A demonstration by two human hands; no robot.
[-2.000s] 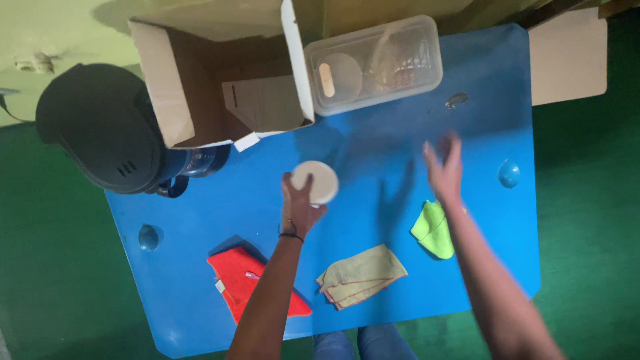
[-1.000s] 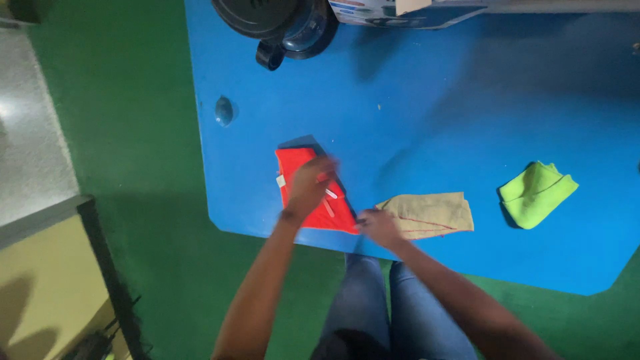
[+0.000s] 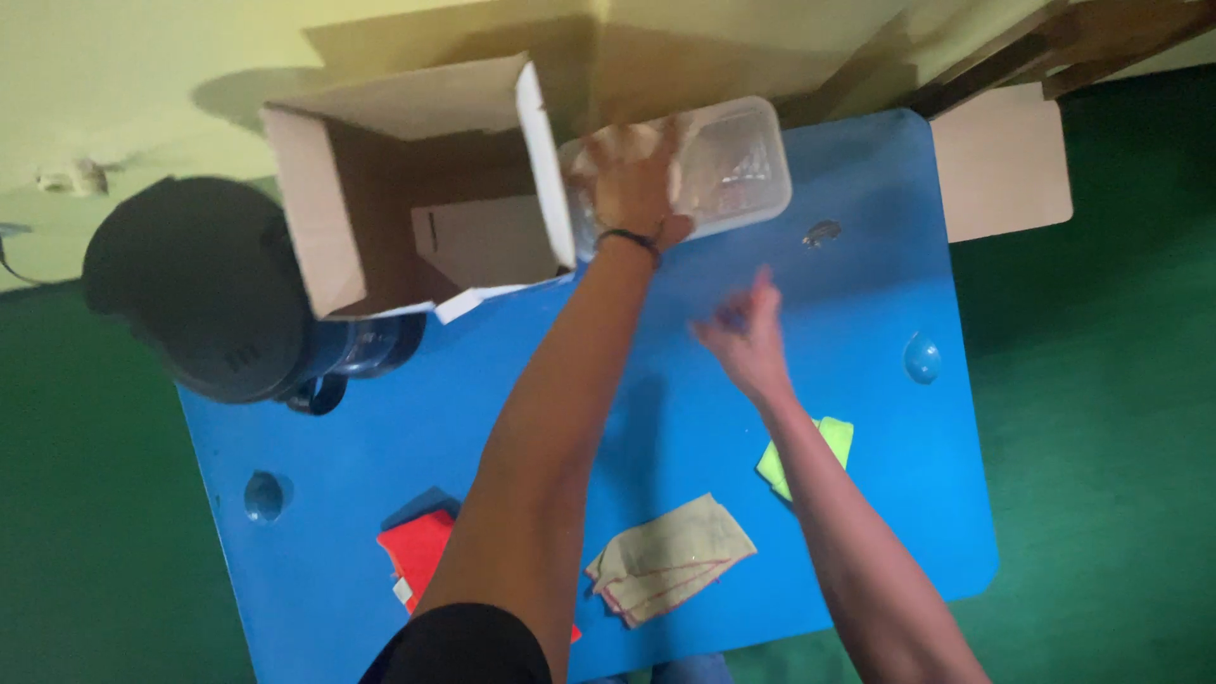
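Observation:
My left hand (image 3: 635, 185), with a dark band at the wrist, is spread over the left part of a clear plastic container (image 3: 731, 171); a pale round thing shows partly beneath it. Blur hides whether the fingers grip anything. My right hand (image 3: 746, 332) is in the air over the blue table, blurred, its fingers partly curled. Below it lies a lime-green cloth (image 3: 831, 442), partly behind my right forearm. A folded beige cloth (image 3: 674, 560) with red stitching lies near the front edge. My left arm partly covers a red cloth (image 3: 418, 551).
An open cardboard box (image 3: 380, 190) stands left of the container, against the wall. A black-lidded appliance (image 3: 209, 285) with a glass jug (image 3: 370, 347) is at the table's left. The blue table (image 3: 513, 446) has round glossy bumps near its sides. A beige board (image 3: 1002, 166) is beyond the right corner.
Two seconds ago my left hand held a white round thing over the table; one second ago both hands were at the red cloth. Now the left is at the container. The view has shifted widely.

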